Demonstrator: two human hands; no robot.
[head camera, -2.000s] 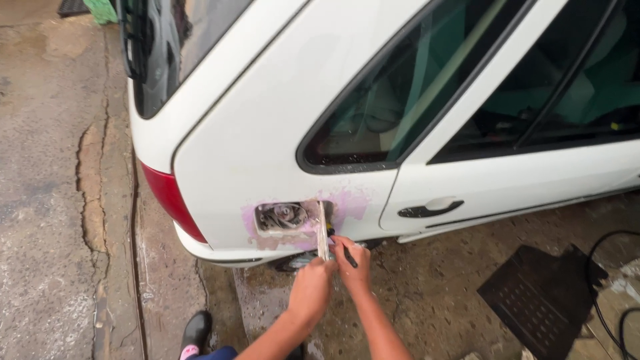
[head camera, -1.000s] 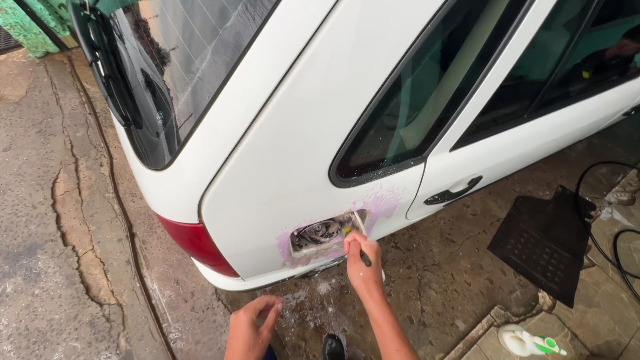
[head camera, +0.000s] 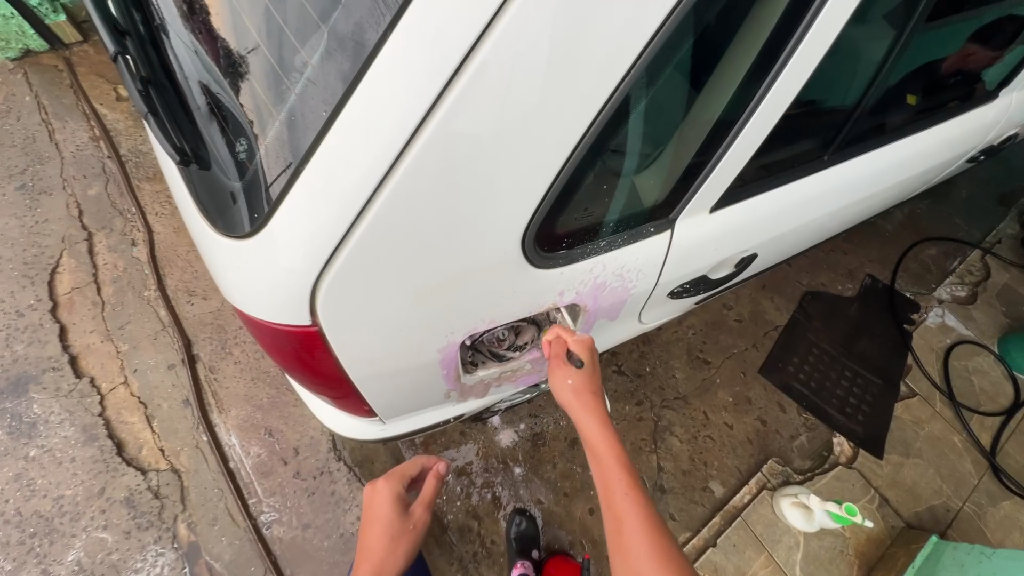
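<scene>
My right hand (head camera: 574,370) grips a small brush (head camera: 575,359), its dark handle end showing; the bristle end is mostly hidden by my fingers. It is at the right end of the fuel filler recess (head camera: 502,342) in the rear side panel of a white car (head camera: 448,232). Pinkish foam (head camera: 604,298) smears the paint around the recess. The narrow fuel flap (head camera: 570,317) stands out at the recess's right edge, partly behind my fingers. My left hand (head camera: 400,500) hangs in the air below the bumper, its thumb and fingers curled apart, holding nothing.
A red tail light (head camera: 308,360) is left of the recess. On the right lie a black rubber mat (head camera: 840,360) and a black hose (head camera: 948,384). A white spray bottle with a green nozzle (head camera: 808,509) lies on tiles. Near my boot (head camera: 523,536) is a red object (head camera: 562,565).
Two seconds ago both hands were together at the fuel flap; my left hand has since come away, down and left. My right hand stays at the recess with the brush. The view has shifted closer.
</scene>
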